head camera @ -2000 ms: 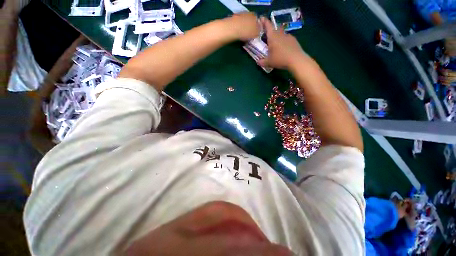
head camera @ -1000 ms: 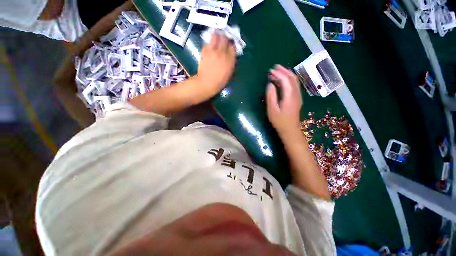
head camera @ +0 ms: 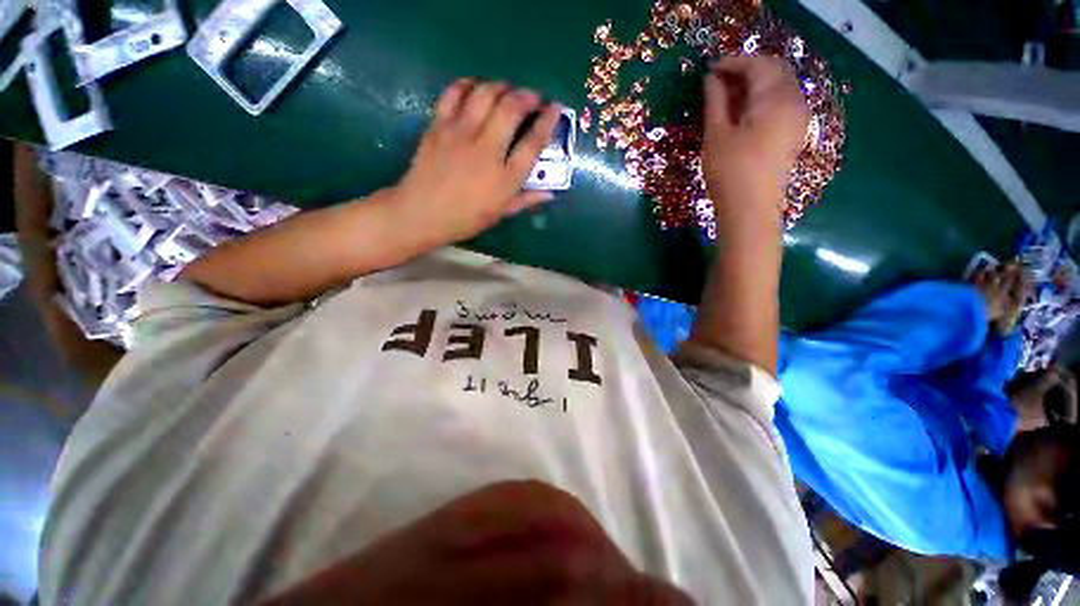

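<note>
My left hand (head camera: 476, 156) holds a white plastic housing (head camera: 552, 169) against the dark green bench (head camera: 391, 113); its fingers cover the housing's left part. The visible end of the housing has an opening and a small dark hole. My right hand (head camera: 754, 113) is over the pile of copper-coloured contact pieces (head camera: 675, 195), to the right of the housing. Its fingers are bent close together among the pieces. Whether they pinch a piece cannot be made out.
Loose white housings (head camera: 263, 50) lie on the bench at upper left. A box heaped with housings (head camera: 142, 231) is below the bench edge at left. A pale rail (head camera: 870, 47) and metal support (head camera: 995, 92) are at upper right. A person in blue (head camera: 888, 403) sits at right.
The view has shifted. My left hand has moved from the loose housings and now holds one housing. My right hand has moved from beside the rail onto the copper pile.
</note>
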